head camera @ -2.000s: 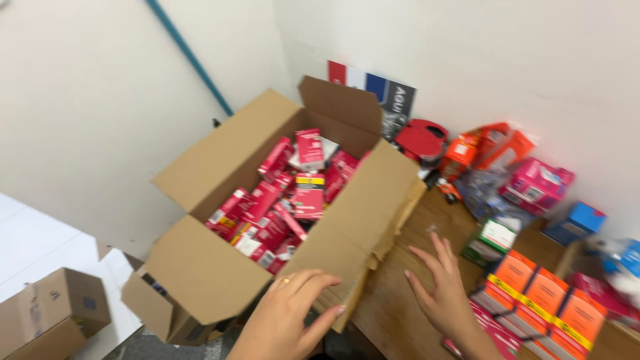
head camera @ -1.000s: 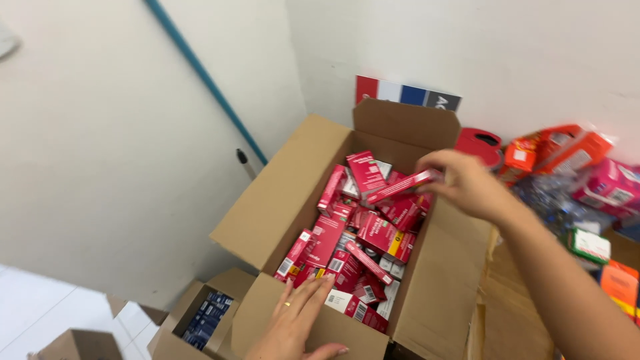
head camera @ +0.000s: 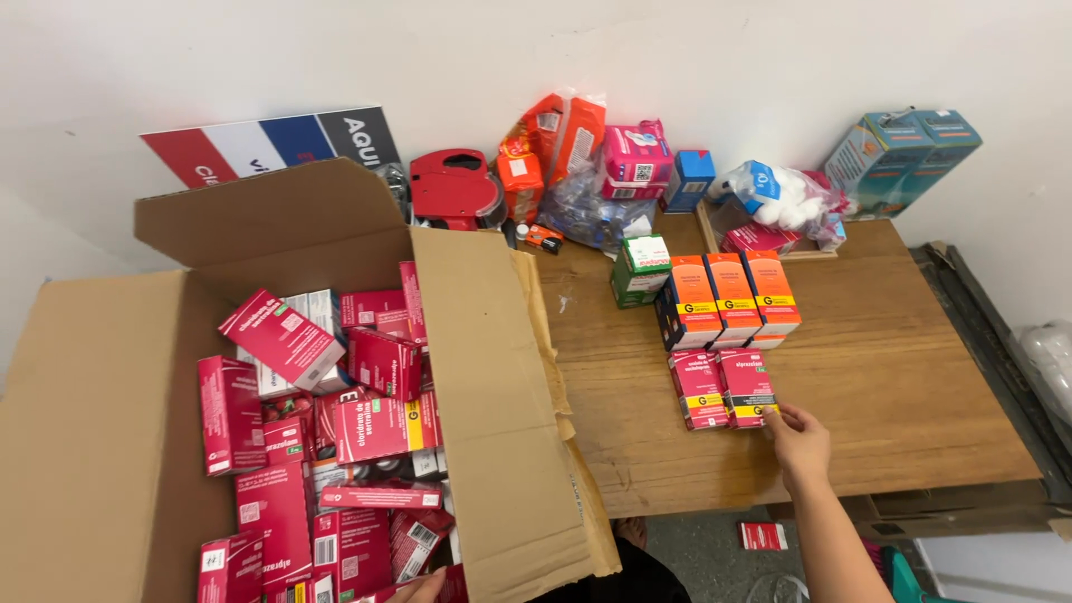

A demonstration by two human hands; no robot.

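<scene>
On the wooden table my right hand [head camera: 797, 435] has its fingertips on the lower right corner of a magenta medicine box [head camera: 747, 381]. Beside that box lies another magenta medicine box [head camera: 697, 387], below a row of orange medicine boxes [head camera: 735, 295]. At the bottom edge, my left hand [head camera: 423, 588] shows only its fingers, at magenta boxes inside the open cardboard carton [head camera: 502, 394]; whether it grips one is unclear. Many magenta medicine boxes [head camera: 375, 425] fill the carton in a loose heap.
A green box [head camera: 641, 270], a red tape dispenser [head camera: 455, 188], pink packs [head camera: 635, 157], a blue box [head camera: 688, 180] and a bag of cotton balls [head camera: 779, 197] stand towards the wall. A small red box [head camera: 763, 536] lies on the floor beyond the table's front edge.
My right hand, which held a thin magenta box over the carton, is now over the table at right. The view has swung right. Two magenta boxes show below the orange ones.
</scene>
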